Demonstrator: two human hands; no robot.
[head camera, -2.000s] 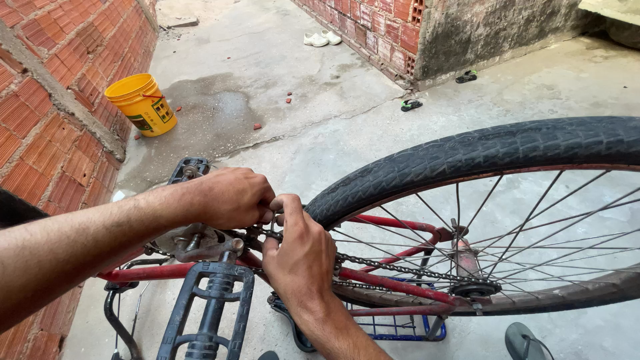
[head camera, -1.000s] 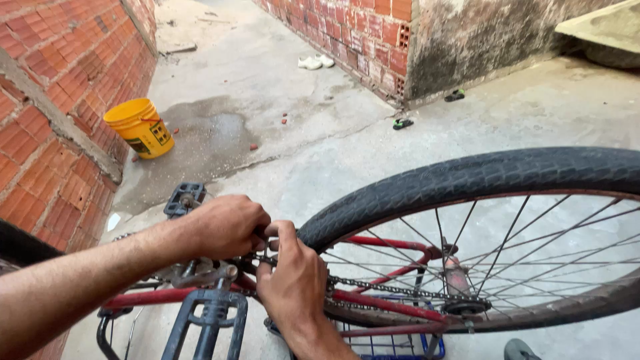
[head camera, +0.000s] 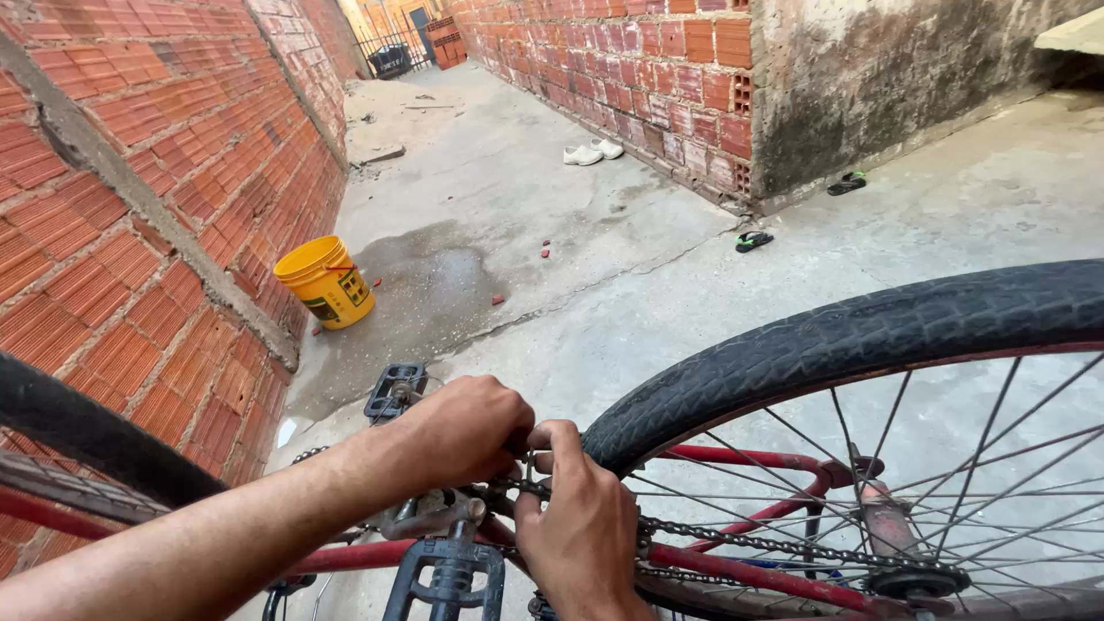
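Note:
An upturned bicycle with a red frame (head camera: 759, 573) fills the lower view. My left hand (head camera: 470, 431) comes in from the lower left, fingers bent down at the bicycle chain (head camera: 733, 535) between the crank and the rear tyre (head camera: 828, 345). Touching or nearly touching it, my right hand (head camera: 578, 517) pinches at the same stretch of chain, where a small thin metal piece shows between the fingertips. What exactly the left fingers grip is hidden. A black pedal (head camera: 448, 578) lies just below the hands; the other pedal (head camera: 395, 392) is beyond the left wrist. The rear sprocket (head camera: 918, 580) carries the chain at lower right.
A yellow bucket (head camera: 326, 283) stands by the left brick wall (head camera: 155, 216), beside a wet patch on the concrete floor. White shoes (head camera: 593, 153) and black-and-green sandals (head camera: 753, 241) lie near the far wall corner. The front tyre (head camera: 95, 431) is at the left edge.
The view has tilted upward, showing more of the passage. Both hands stay together at the chain, with only slight finger movement.

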